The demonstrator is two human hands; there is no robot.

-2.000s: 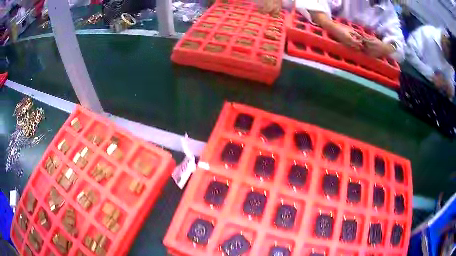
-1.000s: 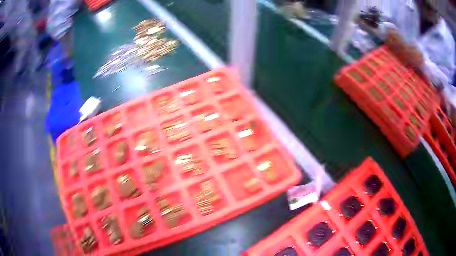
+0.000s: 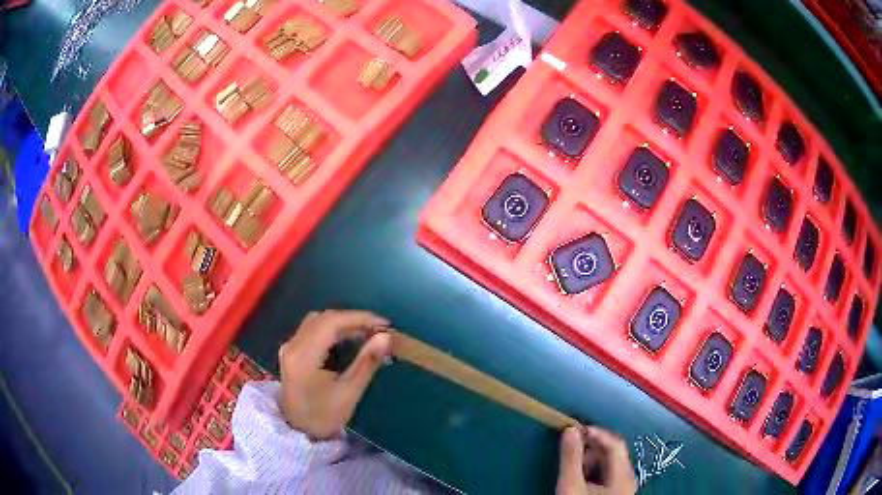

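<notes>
My left hand (image 3: 334,372) pinches one end of a long flat gold-brown strip (image 3: 484,385) between thumb and fingers. My right hand (image 3: 595,464), cut off by the bottom edge, pinches its other end. The strip is stretched over the green bench (image 3: 387,242). On the left, a red-orange foam tray (image 3: 334,208) holds gold-brown pieces (image 3: 244,97) in its pockets. On the right, another red-orange tray (image 3: 455,227) holds black rounded-square watch bodies (image 3: 516,207), each with a round ring mark facing up.
Thin silver pins (image 3: 656,456) lie on the bench beside my right hand. A printed paper slip (image 3: 501,53) lies between the trays. Another red-orange tray (image 3: 218,411) shows below the left one. A white plug-like block (image 3: 58,131) is at the left edge, a blue box (image 3: 851,435) at the lower right.
The view has turned down and to the right, closer over both trays. Both hands, out of view before, now show with the strip between them.
</notes>
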